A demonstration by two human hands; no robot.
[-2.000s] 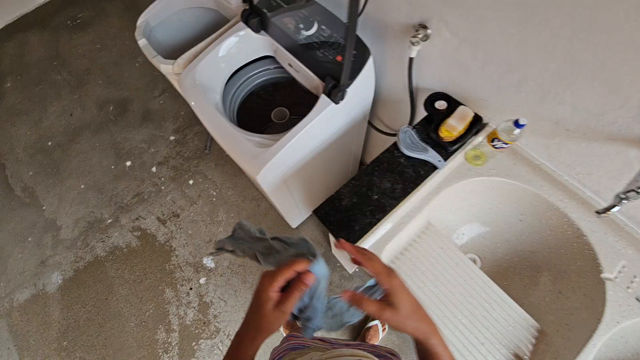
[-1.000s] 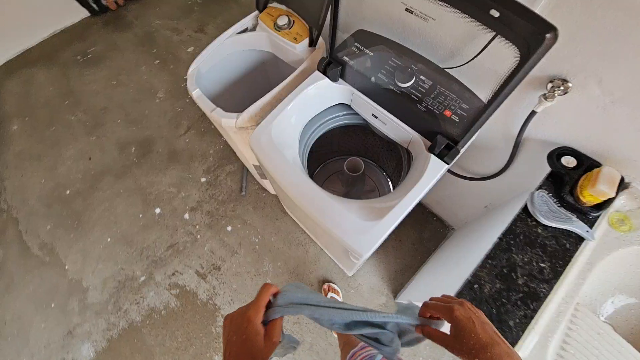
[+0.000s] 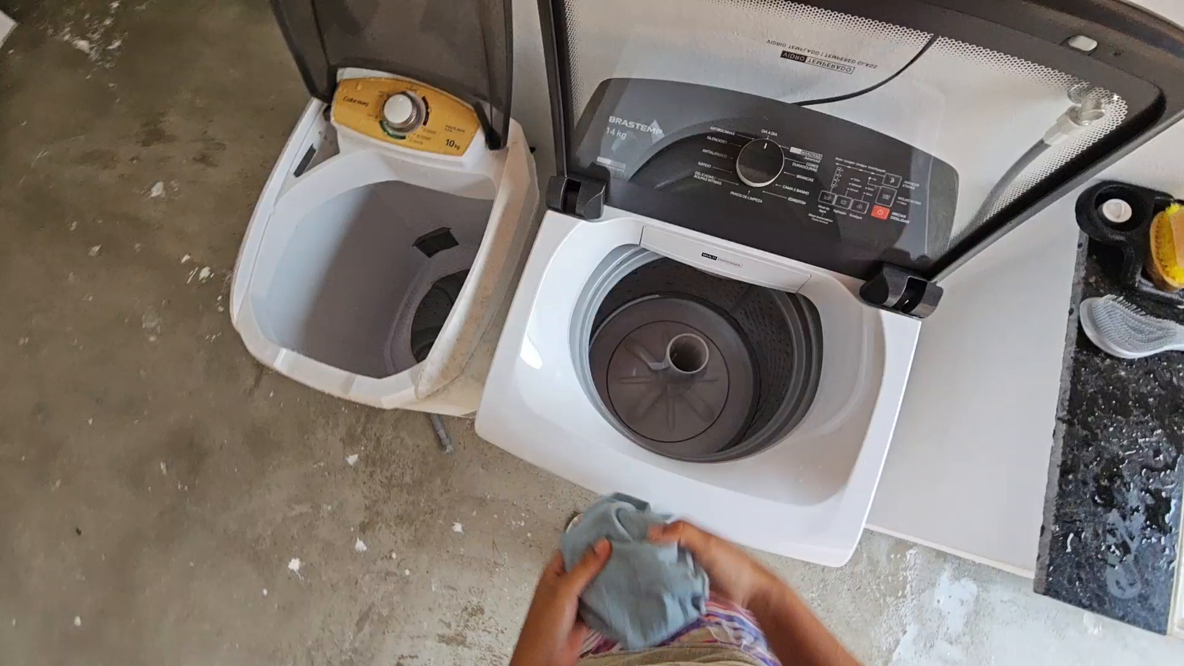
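Note:
A bunched blue-grey cloth [image 3: 638, 578] is held between both hands at the bottom centre, just in front of a white top-loading washing machine [image 3: 546, 416]. My left hand [image 3: 566, 601] grips its left side, thumb on top. On the upper right side my right hand [image 3: 721, 564] has hold of it, fingers partly behind the cloth. The washer's glass lid [image 3: 1045, 176] stands raised, and its dark drum [image 3: 675, 370] shows nothing inside but the agitator disc and central tube. The control panel [image 3: 758, 176] with its round dial faces me.
A smaller white washer [image 3: 370, 388] with a yellow panel and raised lid stands at left on the concrete floor [image 3: 185, 518]. At right, a wet black stone counter [image 3: 1110, 481] carries a light-coloured brush [image 3: 1128, 328], a black holder [image 3: 1115, 245] and a yellow sponge [image 3: 1170, 245].
The cloth, stretched between my hands a second ago, is now bunched up, and my hands have come together. The view has swung from the sink to the washers.

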